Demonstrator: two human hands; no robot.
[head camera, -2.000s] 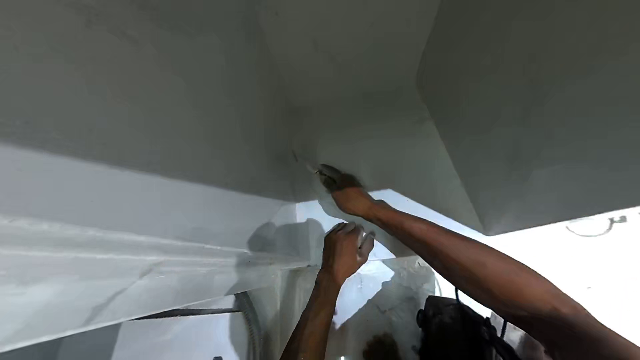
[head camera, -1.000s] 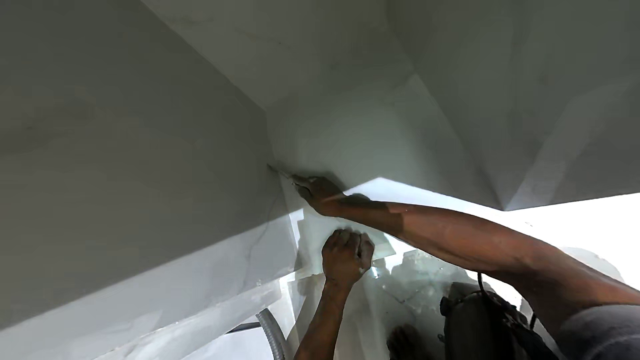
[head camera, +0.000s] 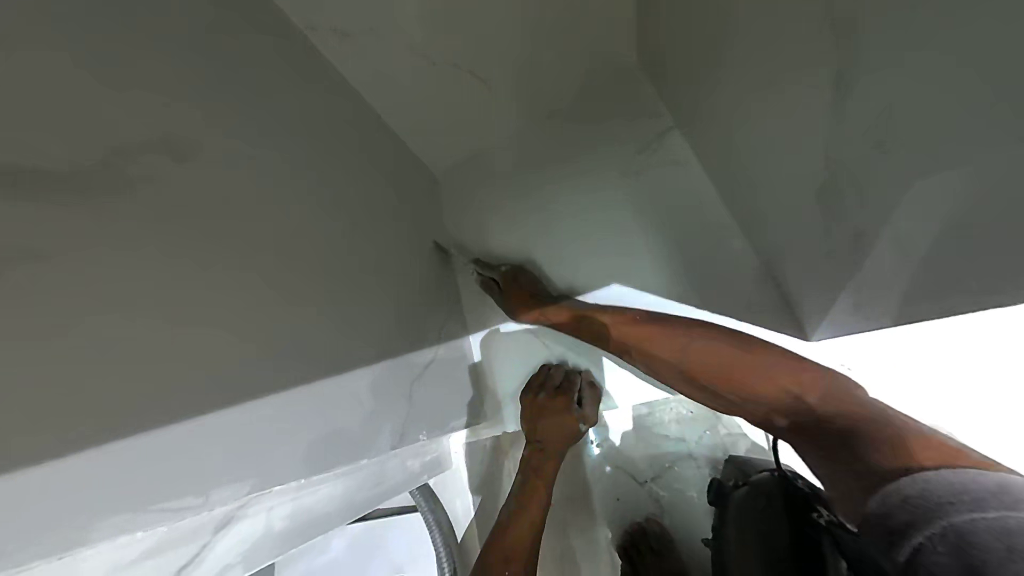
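Note:
My right hand (head camera: 516, 290) reaches left across the view and is closed on a small thin tool (head camera: 458, 254), perhaps a putty knife, whose tip lies at the corner joint between the large grey wall panel (head camera: 240, 200) and the pale marbled surface (head camera: 576, 208). Its blade is hard to make out in the shade. My left hand (head camera: 560, 400) is below it, fingers curled against the pale lower surface. Something small and pale may be between its thumb and fingers; I cannot tell what.
A grey corrugated hose (head camera: 434, 528) stands at the bottom beside a white ledge (head camera: 264, 520). A dark bag or machine with a cable (head camera: 760, 512) is at the lower right, near a bare foot (head camera: 650, 546) on the marbled floor (head camera: 664, 456). An angled panel edge (head camera: 808, 339) juts out at right.
The view has shifted since the oldest frame. My right hand remains at the corner joint with the thin tool, and my left hand stays curled below it.

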